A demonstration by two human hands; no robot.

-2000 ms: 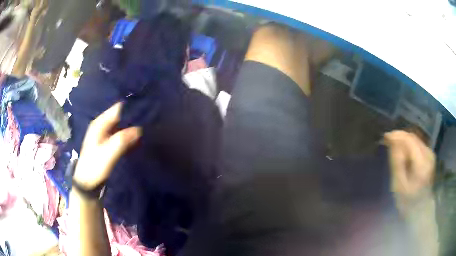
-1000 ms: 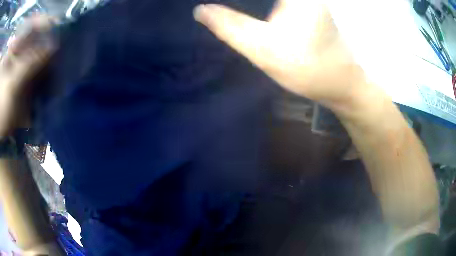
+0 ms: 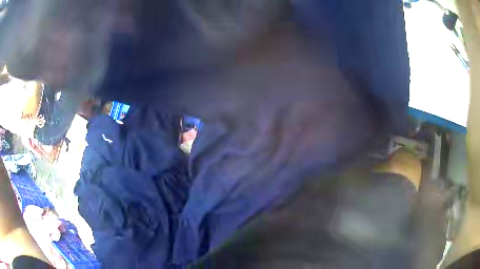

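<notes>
A large navy garment [image 3: 242, 105] is spread high and close in front of me, its upper part badly blurred. Its folds hang down towards my lap, over a navy fabric heap [image 3: 123, 194] with a small white mark. I cannot tell where one piece ends and the other begins. Only my forearms show, at the left and right edges. My left hand and my right hand are not visible, hidden by the cloth or cut off by the picture's edge.
A white table [image 3: 437, 68] with a blue edge stands at the right, with dark tools at its far corner. Blue baskets [image 3: 31, 190] with pink cloth are at the lower left. Another person's arm [image 3: 32, 100] seems to show at the left. My knee [image 3: 402, 165] is below the table.
The navy garment has been lifted and spread across the upper view. Both hands, seen a second ago, are no longer visible. The lower heap and baskets have come into view.
</notes>
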